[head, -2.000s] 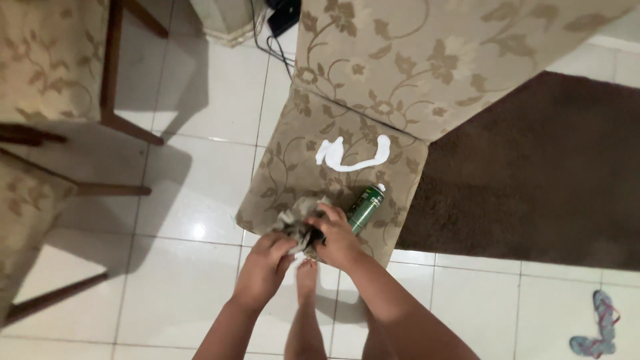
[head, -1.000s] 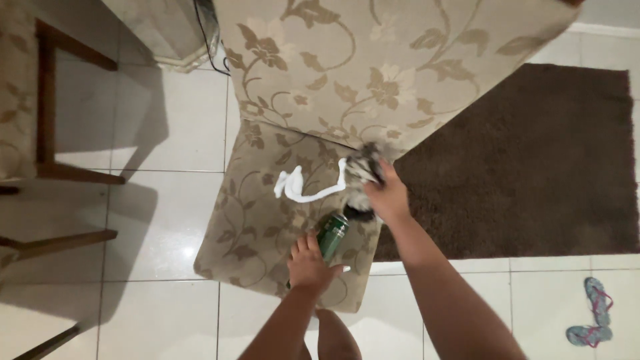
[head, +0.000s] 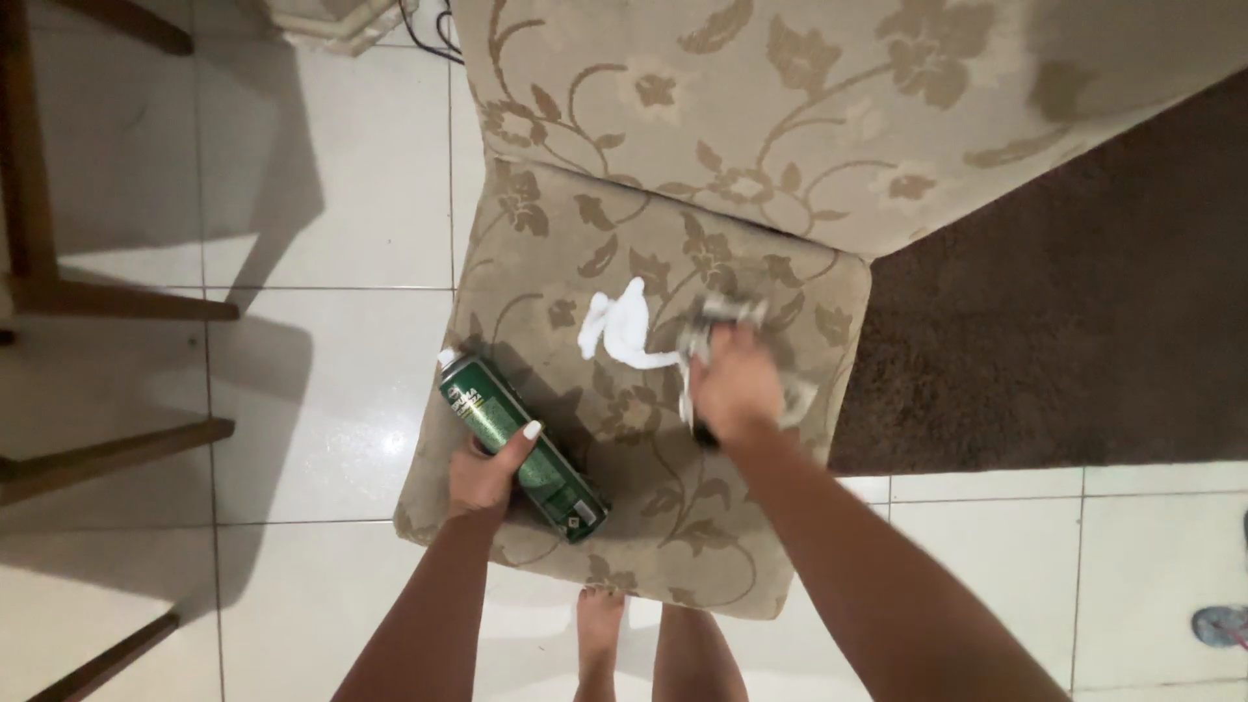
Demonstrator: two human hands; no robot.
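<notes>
My left hand (head: 487, 473) is closed around a green aerosol can (head: 522, 448), which lies slanted over the left part of a floral upholstered chair seat (head: 546, 253); some white foam shows at its nozzle. Thick white foam (head: 627, 327) forms a curved trail on the middle of the seat. At the right end of that trail, my right hand (head: 736, 385) presses a crumpled, blurred cloth (head: 726, 317) onto the fabric. Part of the foam is hidden by the cloth and hand.
The floral chair backrest (head: 760, 97) rises beyond the seat. A dark brown rug (head: 1053, 322) lies to the right. Wooden chair legs (head: 127, 297) stand at the left on white floor tiles (head: 331, 409). Cables (head: 429, 34) run at the top, and a flip-flop (head: 1219, 626) lies at lower right.
The can has moved left in my left hand. My right hand and the cloth are lower, over the right end of the foam. Part of the foam's right arm is now covered or gone.
</notes>
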